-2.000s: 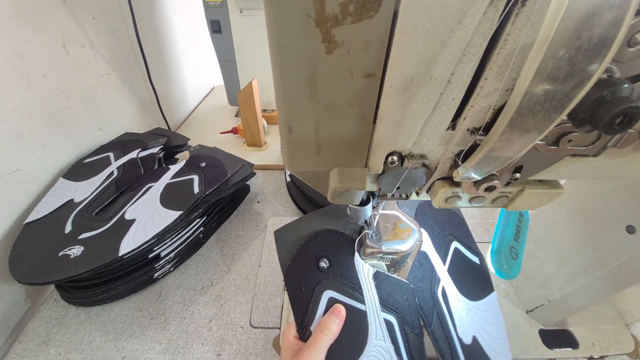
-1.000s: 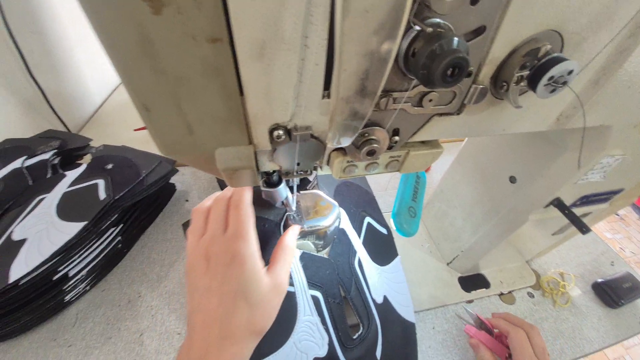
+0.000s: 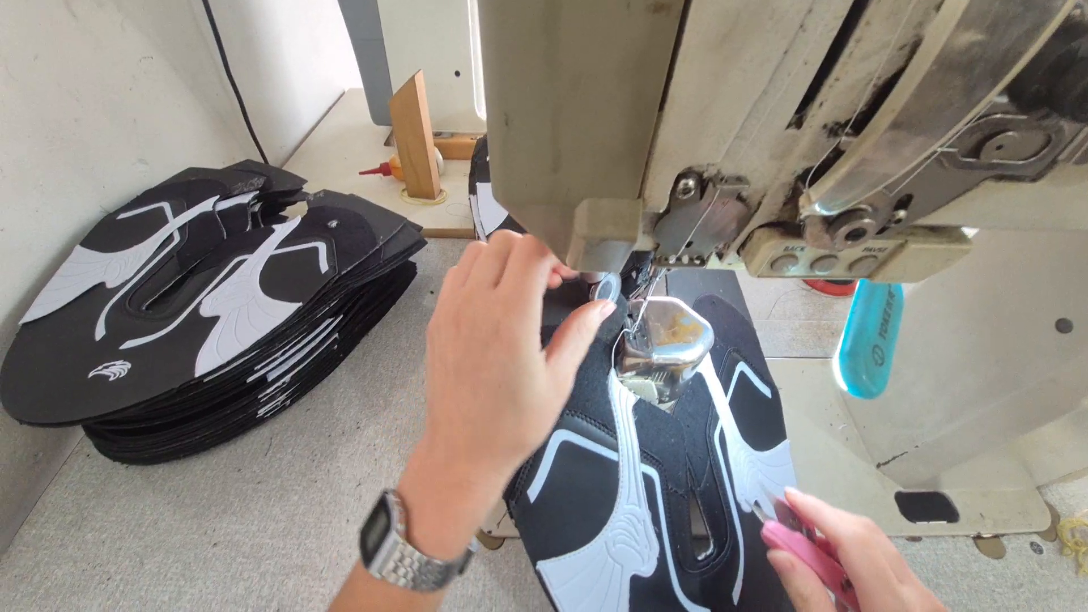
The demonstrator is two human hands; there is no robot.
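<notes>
A black and white shoe upper lies under the head of an industrial sewing machine, around its metal bed post. My left hand, with a watch on the wrist, is at the needle area, thumb and fingers around a small clear ring-shaped part; its grip there is partly hidden. My right hand holds pink-handled thread snips over the upper's right side, tip on the white overlay. White thread runs from the machine down near the needle.
A tall stack of similar uppers stands at the left. Behind are a wooden block and a small bottle with a red tip. A turquoise tag hangs at the right beside the machine's button panel. More uppers show behind the machine head.
My right hand has moved from the table at the right onto the upper, with the pink snips in it. My left hand remains near the needle. The view has swung left.
</notes>
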